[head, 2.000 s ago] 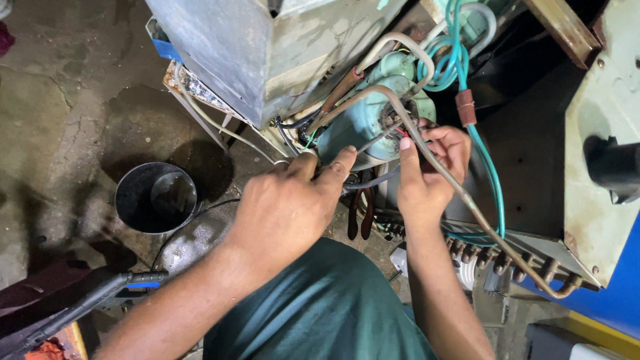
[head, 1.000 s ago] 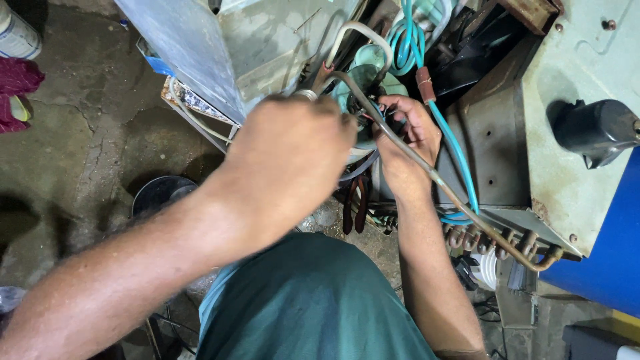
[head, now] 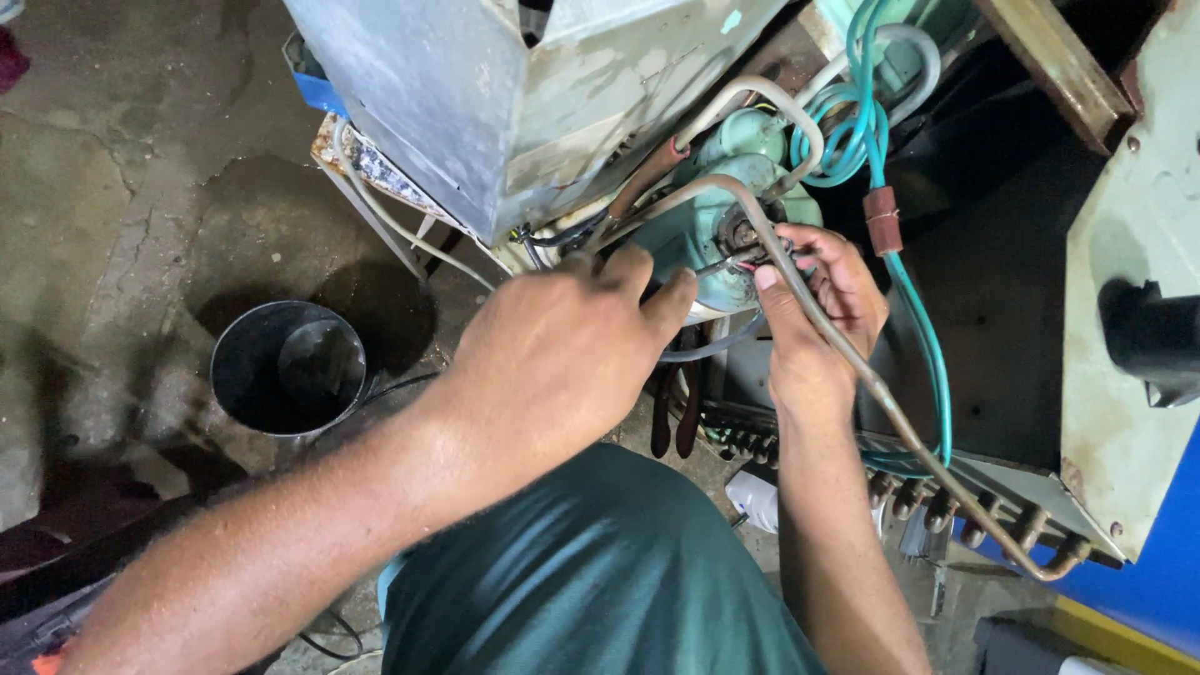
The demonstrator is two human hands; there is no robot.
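Note:
My left hand [head: 572, 347], seen from its back, is closed around a thin dark rod-like tool [head: 717, 266]; its grip is partly hidden. The rod reaches the round terminal recess [head: 745, 230] of a green compressor [head: 680, 244]. My right hand [head: 825, 309] is beside the recess, thumb and fingers pinching small wires [head: 748, 266], one of them reddish. A bent copper tube [head: 825, 323] passes over the compressor and in front of my right fingers. A looped teal hose [head: 848, 127] is above my right hand. Pliers [head: 677, 412] with dark red handles are below the compressor.
A grey sheet-metal housing [head: 450, 103] rises at the upper left. A black bucket [head: 289, 368] stands on the wet concrete floor. Coil bends [head: 942, 511] line the lower right, beneath a pale metal panel [head: 1125, 403] with a black part [head: 1158, 323]. My covered knee is below my hands.
My left hand was blurred over the compressor one second ago; it is now lower, beside it, with the rod at the recess. My right hand stays near the terminals. The view has shifted.

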